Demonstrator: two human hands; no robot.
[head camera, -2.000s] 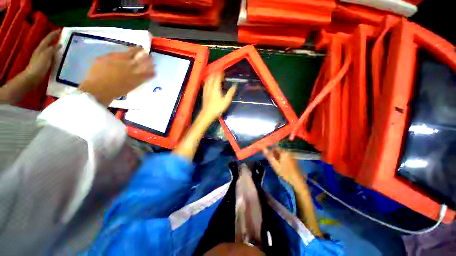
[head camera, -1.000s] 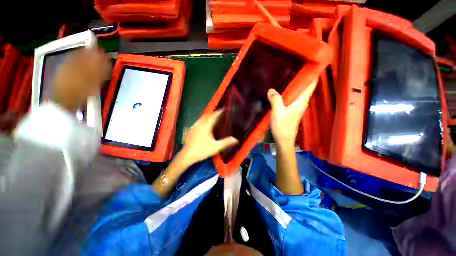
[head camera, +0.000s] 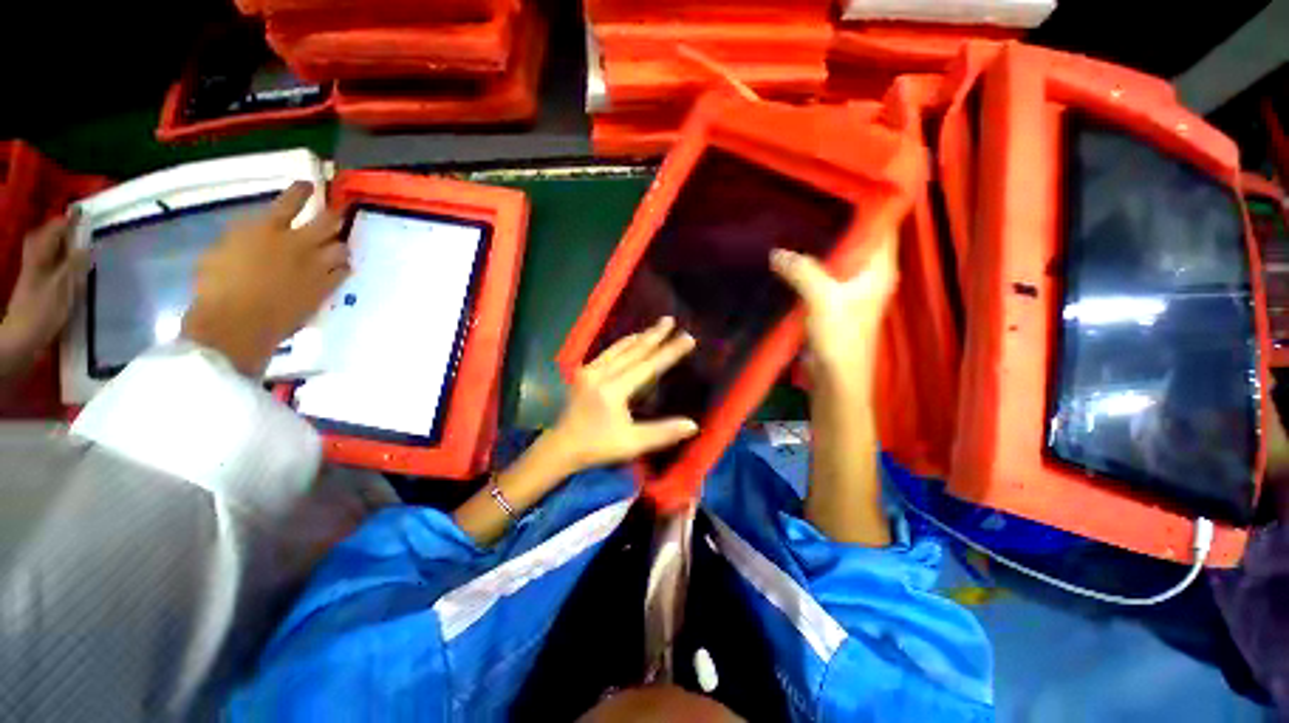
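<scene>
A tablet (head camera: 728, 261) with a dark, glossy screen lies in a red-orange foam tray (head camera: 611, 304), tilted in front of my chest. My left hand (head camera: 622, 398) is at the tray's lower left, fingers spread over the edge and the lower part of the screen. My right hand (head camera: 844, 304) grips the tray's right side, thumb on top at the screen's edge; its other fingers are hidden under the tray.
At left, a person's hands (head camera: 269, 276) are on a white foam tray (head camera: 212, 177) with a tablet, overlapping a red tray with a lit tablet (head camera: 389, 332). Red trays (head camera: 707, 57) are stacked behind. At right stands a large tablet (head camera: 1152, 318) with a white cable (head camera: 1103, 596).
Since two seconds ago, both my hands have taken hold of the tray and turned it. Over the last second it has hardly moved. The neighbour's white tray has tilted over the lit tablet's tray.
</scene>
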